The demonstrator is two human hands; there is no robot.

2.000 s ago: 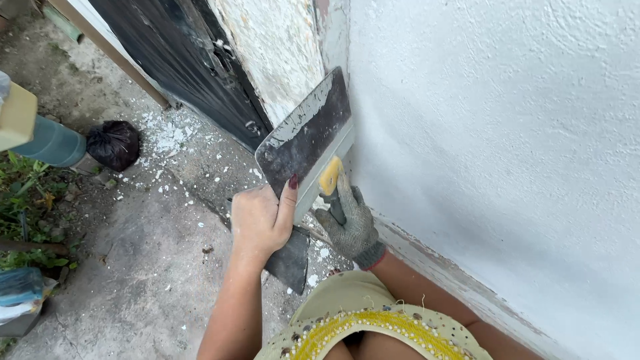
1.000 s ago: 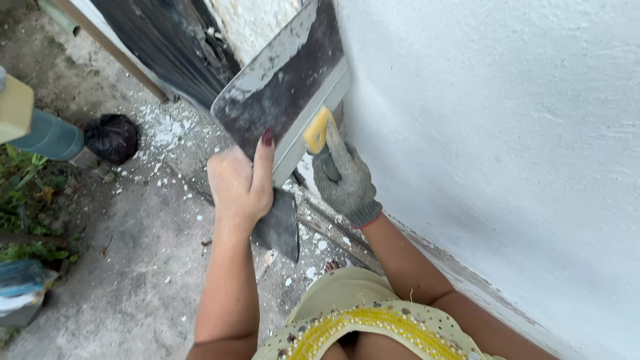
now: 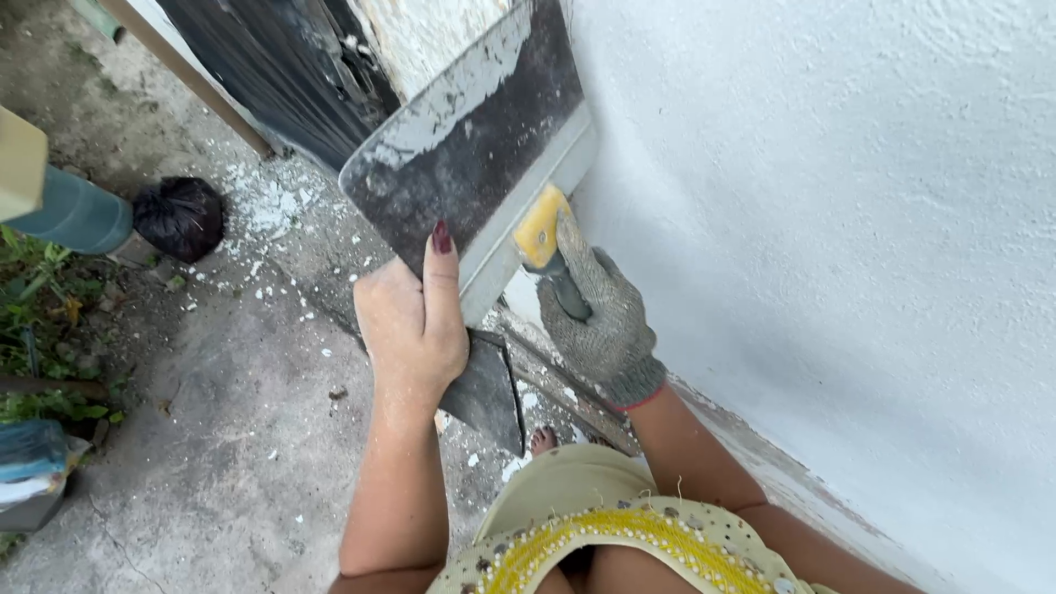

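Note:
A wide putty knife (image 3: 478, 157) with a dark, putty-smeared blade, a pale metal spine and a yellow and grey handle is held up across the upper middle. My left hand (image 3: 410, 326), bare and dusty, grips the blade's lower left end, thumb on its face; its fingers are hidden behind. My right hand (image 3: 598, 318), in a grey knit glove, is closed around the handle, a finger along the yellow part. The blade's upper right end is beside the white textured wall (image 3: 817, 206); whether they touch I cannot tell.
Paint flakes (image 3: 276, 202) litter the concrete floor (image 3: 223, 462). At left are a black plastic bag (image 3: 178, 217), a blue-green container (image 3: 78, 210) and plants. Black sheeting (image 3: 280, 66) hangs by a peeling post (image 3: 421, 37). Long strips lie along the wall's foot.
Both hands have moved up the view with the putty knife since the oldest frame, bringing the blade nearer the top edge. Both hands keep their hold on it.

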